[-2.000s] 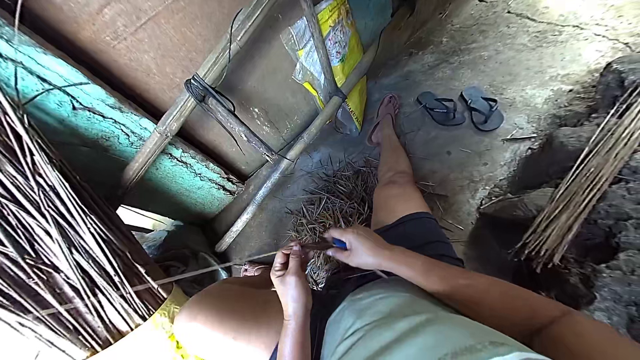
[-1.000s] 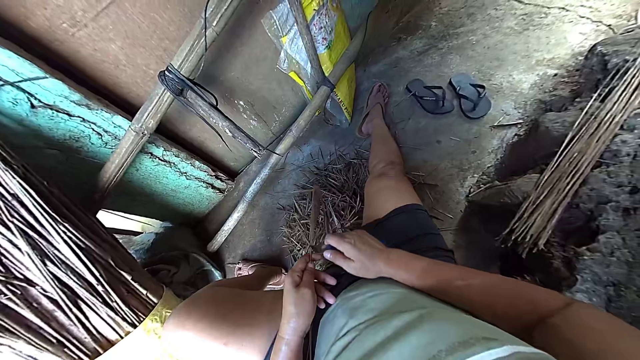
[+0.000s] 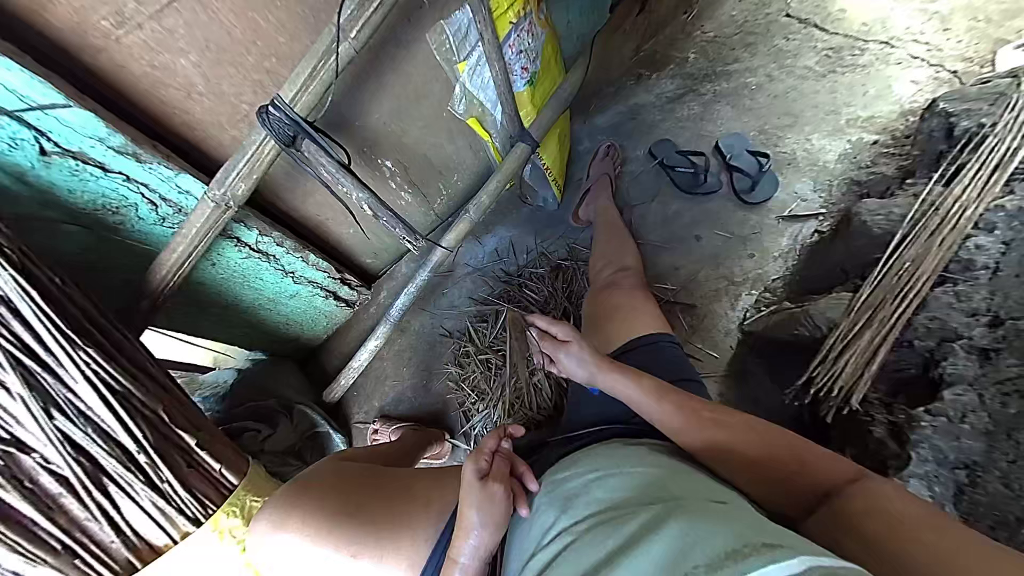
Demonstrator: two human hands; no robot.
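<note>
My left hand is near my lap, its thumb and index finger close together. A short pale stick end shows beside it; whether the fingers hold it is unclear. My right hand is farther forward, over the stick pieces, its fingers curled around a tool. A bit of its blue handle shows below the palm. A flat brown blade-like piece lies along the fingertips; its join to the handle is hidden. Cut thin sticks lie heaped on the floor between my legs.
A large bundle of long thin sticks leans at the left. Another bundle rests at the right by rough stone. Bamboo poles cross ahead, near a yellow sack. Black flip-flops are on the floor.
My hands were together at my lap and are now apart, the right one farther forward. Two seconds ago a long thin stick stretched left from them; it no longer shows.
</note>
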